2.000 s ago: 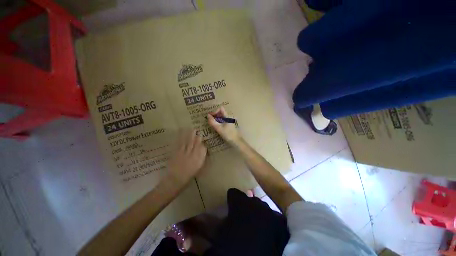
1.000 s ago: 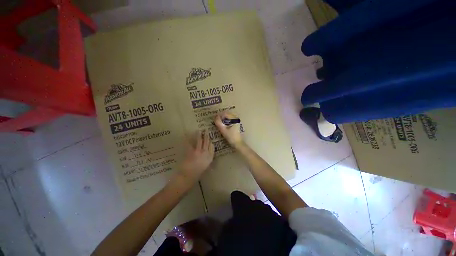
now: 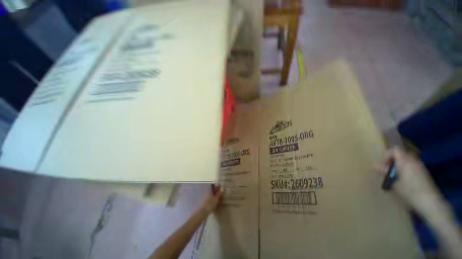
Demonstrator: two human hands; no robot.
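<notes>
A large tan flattened carton point(image 3: 334, 106) with black print lies in front of me, its left part in shade. My left hand point(image 3: 214, 199) is blurred and small, closed at this carton's left edge, just below the corner of another sheet; its fingertips are partly hidden. My right hand point(image 3: 405, 169) is blurred at the carton's right edge, with a dark marker pen point(image 3: 389, 176) in its fingers. Whether it also grips the edge is unclear. The other large printed carton sheet point(image 3: 187, 116) stands higher at the left, its print blurred.
Part of a red stool point(image 3: 227, 109) shows behind the higher sheet. A wooden chair or stool point(image 3: 289, 43) and a yellow floor line point(image 3: 301, 65) are at the back. Dark blue cloth point(image 3: 435, 119) is at the right. Another tan piece point(image 3: 139, 192) lies beneath the higher sheet.
The view has swung and blurred. My hands have moved apart from the printed text to opposite sides of the carton. The higher carton sheet now fills the upper left.
</notes>
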